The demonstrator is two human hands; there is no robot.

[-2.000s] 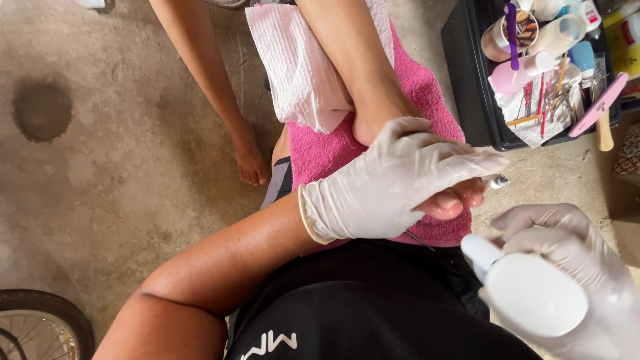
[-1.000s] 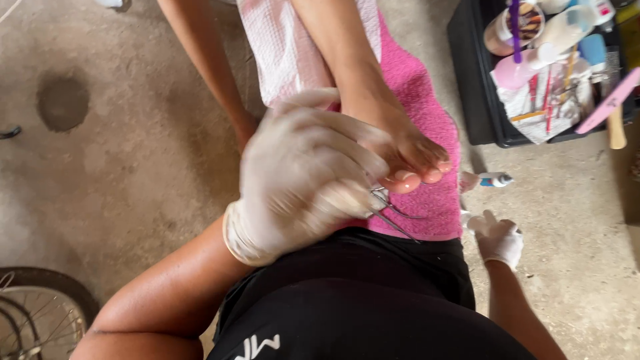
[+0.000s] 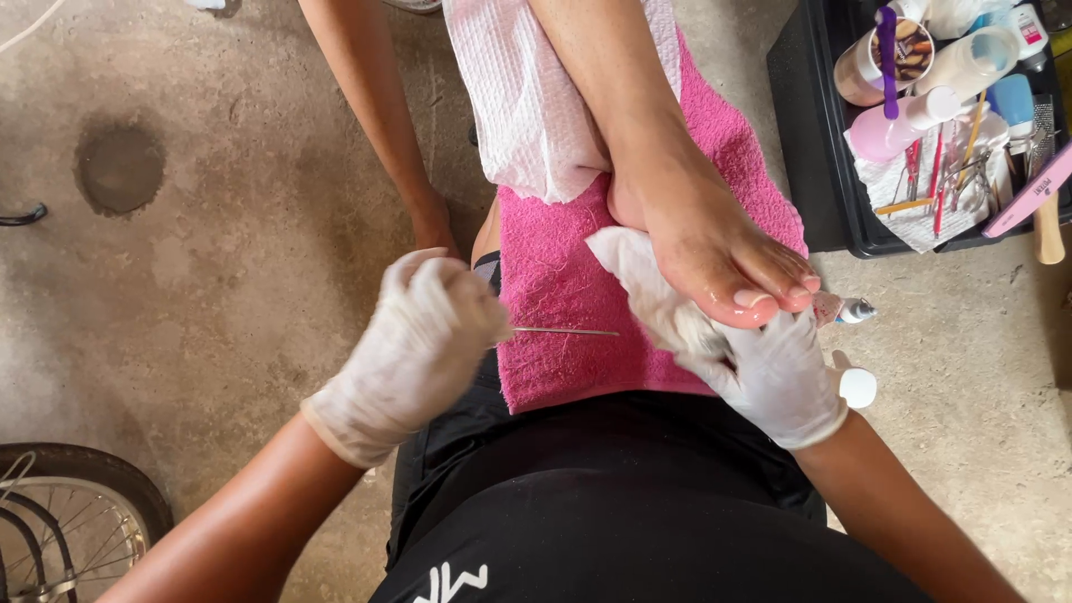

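Observation:
Another person's bare foot [image 3: 695, 226], its toes wet and shiny, lies over a pink terry towel [image 3: 561, 285] across my lap. My gloved left hand [image 3: 423, 339], somewhat blurred, is closed on a thin metal tool [image 3: 565, 332] whose shaft points right over the towel; its grip is hidden in my fingers. Below the toes, my gloved right hand [image 3: 775, 373] holds a crumpled white tissue [image 3: 657, 306], which hangs beside the sole. A white paper towel [image 3: 532, 100] is draped by the ankle and shin.
At the upper right a black tray [image 3: 863, 243] holds bottles, metal implements and a pink nail file [image 3: 1032, 193]. A white-capped bottle [image 3: 856, 388] and a small tube [image 3: 856, 311] are on the concrete floor beyond my right hand. A bicycle wheel [image 3: 126, 477] is at the lower left.
My left hand has moved left, off the foot. The white bottle seen in my right hand two seconds ago has been let go; that hand now holds tissue under the toes.

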